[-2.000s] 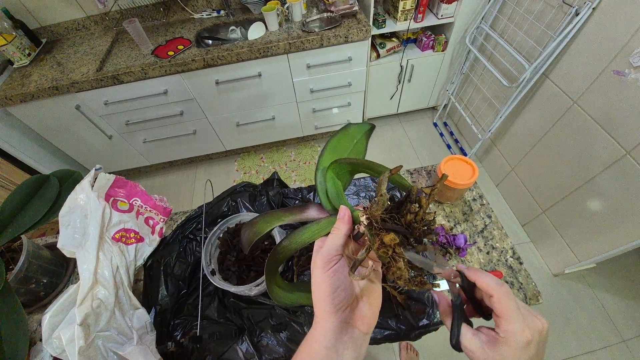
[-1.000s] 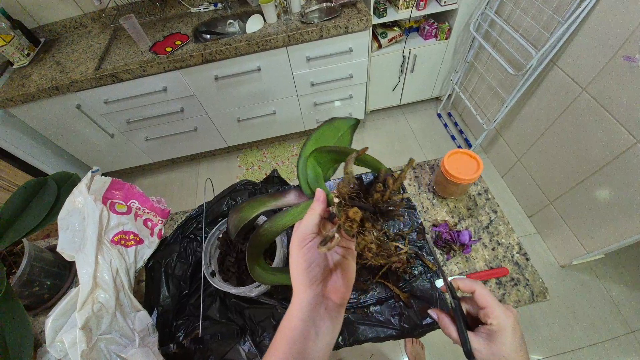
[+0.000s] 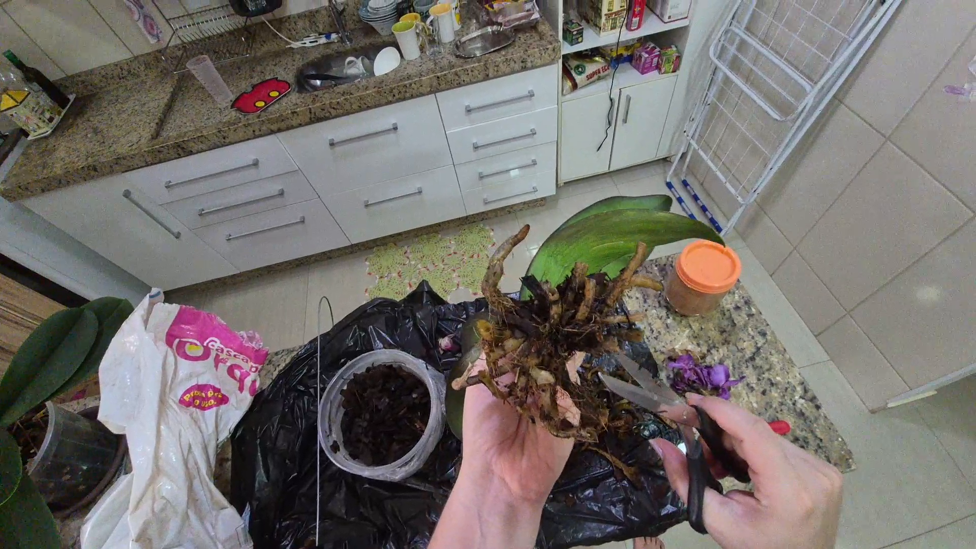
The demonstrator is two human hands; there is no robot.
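Observation:
My left hand (image 3: 515, 450) holds an orchid plant from below, its tangled brown root ball (image 3: 560, 335) facing up toward me. Broad green leaves (image 3: 610, 236) stick out behind the roots. In my right hand (image 3: 762, 473) is a pair of scissors (image 3: 667, 404) with black handles; their blades are parted beside the right side of the roots. A clear plastic pot of dark bark chips (image 3: 385, 415) stands left of my left hand on a black plastic bag (image 3: 282, 450). Purple flowers (image 3: 701, 375) lie beyond the scissors. A red-handled tool (image 3: 779, 427) is mostly hidden behind my right hand.
A jar with an orange lid (image 3: 705, 271) stands on the granite tabletop (image 3: 801, 404). At left are a white and pink bag (image 3: 160, 412), a potted plant (image 3: 69, 450) and an upright thin wire (image 3: 319, 427). A sink counter and a folded drying rack (image 3: 762, 99) stand farther back.
The plant has been turned so that its roots face me and its leaves point away to the right. The scissors, lower and pointing upward a second ago, are now parted at the roots.

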